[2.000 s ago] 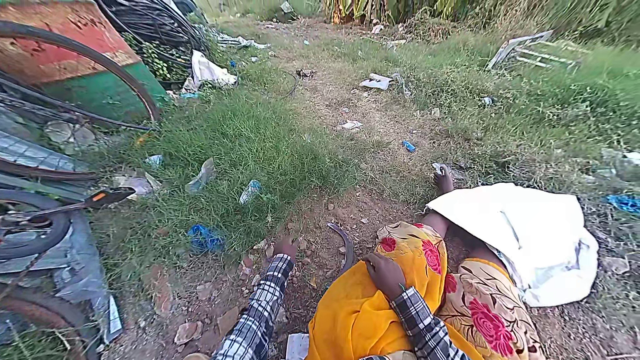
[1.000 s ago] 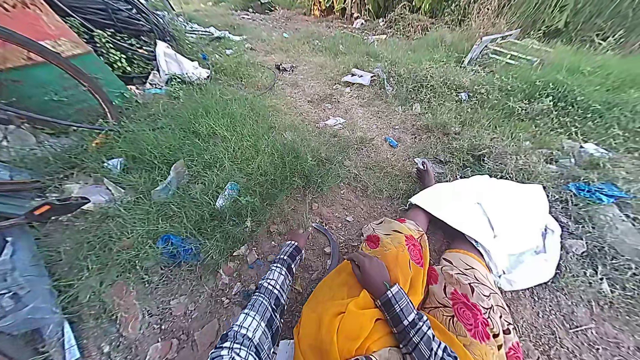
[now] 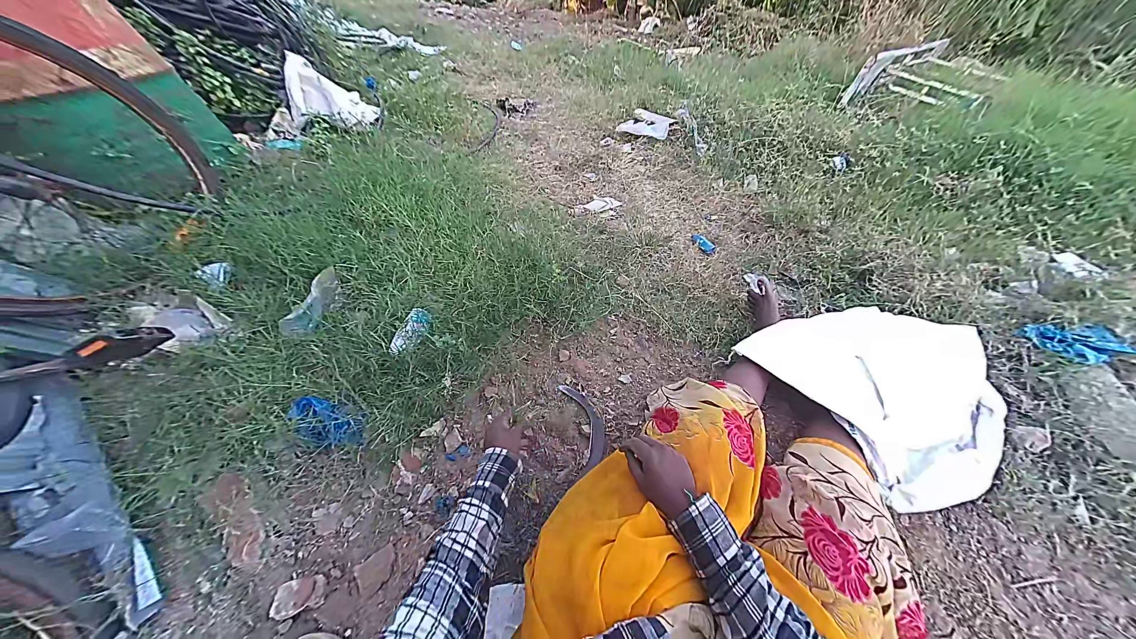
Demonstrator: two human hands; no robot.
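Note:
My left hand (image 3: 505,435) is low over the stony soil at the edge of the green grass (image 3: 444,240); its fingers are small in view, and whether they hold anything is unclear. My right hand (image 3: 658,473) rests on the yellow cloth (image 3: 612,541) over my knee, fingers loosely bent, holding nothing visible. Between the two hands a curved sickle blade (image 3: 589,421) lies on the soil; its lower end is hidden by the cloth. A white sheet or sack (image 3: 887,390) lies across my lower legs.
Crumpled blue plastic (image 3: 327,422) and a clear plastic bottle (image 3: 410,331) lie in the grass. A wheel rim (image 3: 115,84), a bicycle part (image 3: 115,346) and grey sheeting (image 3: 62,488) are at the left. Bricks and stones (image 3: 297,596) lie near my left arm. A white frame (image 3: 887,71) stands back right.

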